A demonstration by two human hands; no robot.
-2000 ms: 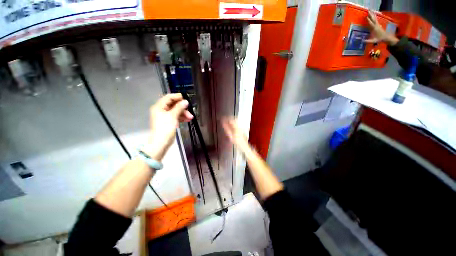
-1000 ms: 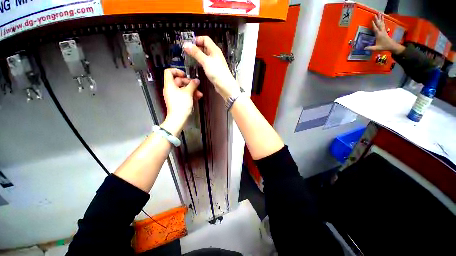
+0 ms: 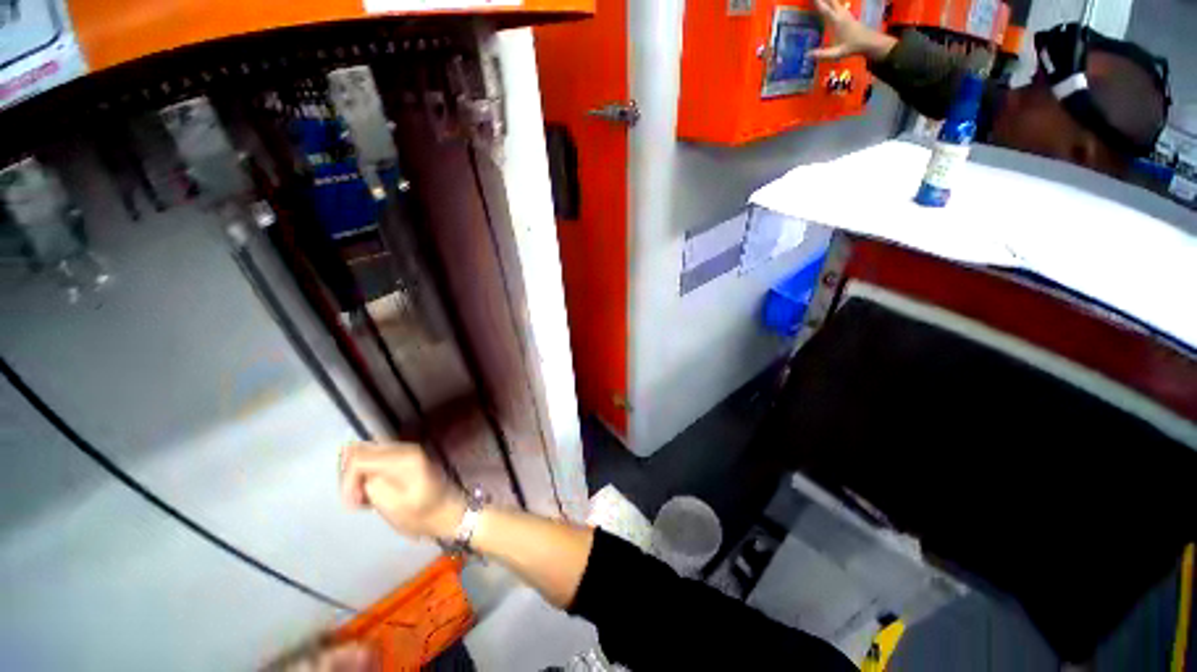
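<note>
My right hand (image 3: 398, 488) is low in front of the machine opening, fingers curled, beside thin black hanging straps (image 3: 453, 344). Whether it holds anything cannot be told. My left hand (image 3: 339, 655) is a blur at the bottom edge, partly cut off; its fingers cannot be made out. Silver hanging clips (image 3: 361, 116) hang in a row under the orange cover. Another long black strap (image 3: 158, 505) curves down across the pale machine panel at the left.
An orange guard (image 3: 427, 614) sits low at the opening. A translucent bucket (image 3: 687, 530) stands on the floor. At right, a white-topped red machine (image 3: 971, 295) carries a blue-white bottle (image 3: 943, 151). Behind it a person reaches to an orange control box (image 3: 722, 92).
Both hands have left the clip and moved down, the left to the bottom edge. The view has swung right, so the clips and opening appear further left. The other person's head now shows.
</note>
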